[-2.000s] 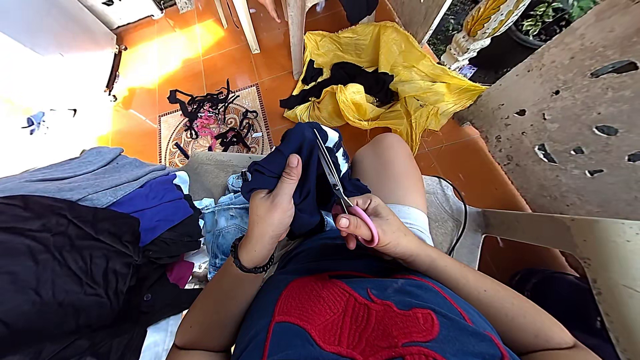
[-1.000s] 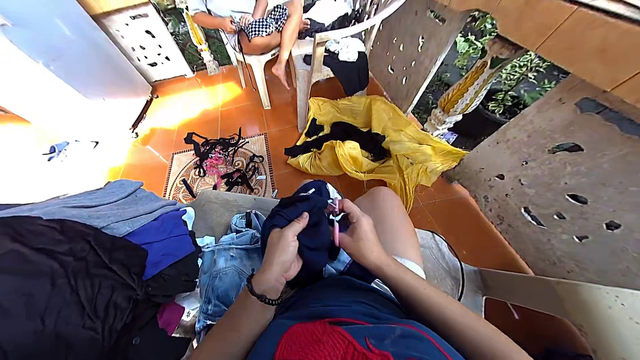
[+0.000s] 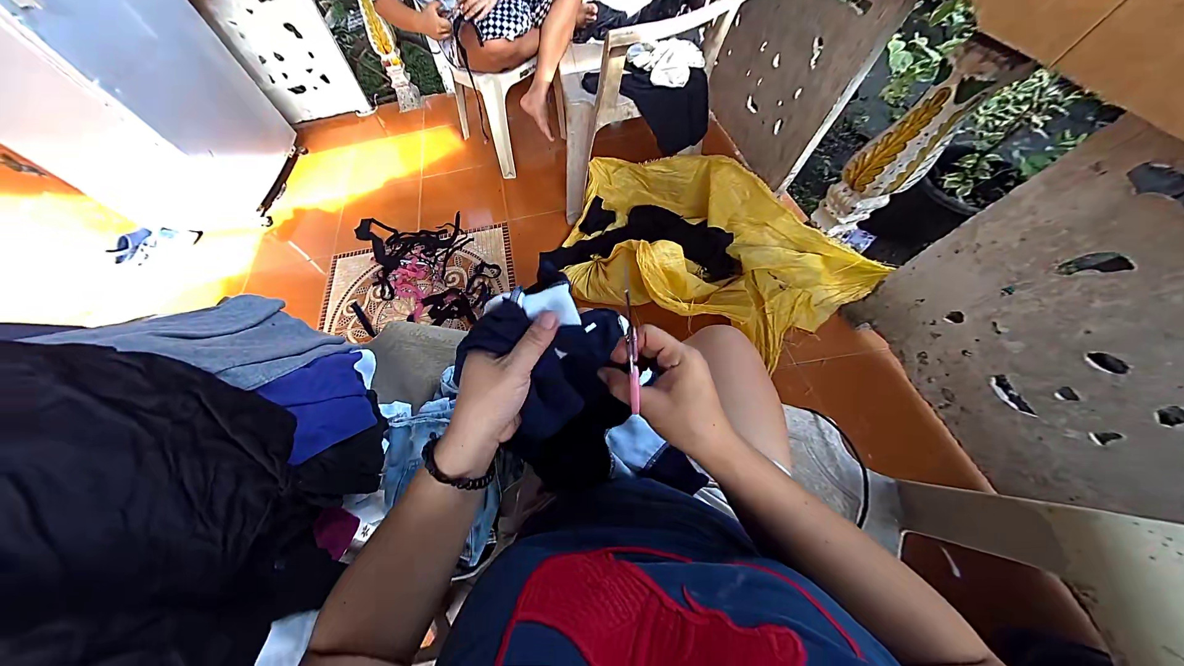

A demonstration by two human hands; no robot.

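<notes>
Above my lap, my left hand (image 3: pixel 499 384) grips a bunched dark navy cloth (image 3: pixel 555 398), its thumb pressed on a white patch at the top. My right hand (image 3: pixel 671 384) holds scissors with pink handles (image 3: pixel 634 375) at the cloth's right edge, their blades pointing away from me. Whether the fingers of that hand also pinch the cloth, I cannot tell. Light blue denim (image 3: pixel 407 444) lies beside my left forearm. At the left is a pile of clothes with a black garment (image 3: pixel 139 490), a grey one (image 3: pixel 213 342) and a blue-violet one (image 3: pixel 319 402).
Black and pink fabric strips (image 3: pixel 421 268) lie on a patterned floor tile. A yellow sack (image 3: pixel 777 268) with black cloth on it spreads ahead. Beyond are plastic chairs (image 3: pixel 601 120) and a seated person (image 3: pixel 504 46). A perforated panel (image 3: pixel 1036 351) stands at the right.
The scissors, seen with their blades over the navy cloth two seconds ago, are now at its right edge. More white on the cloth shows by my left thumb. The view has tilted up since the first frame.
</notes>
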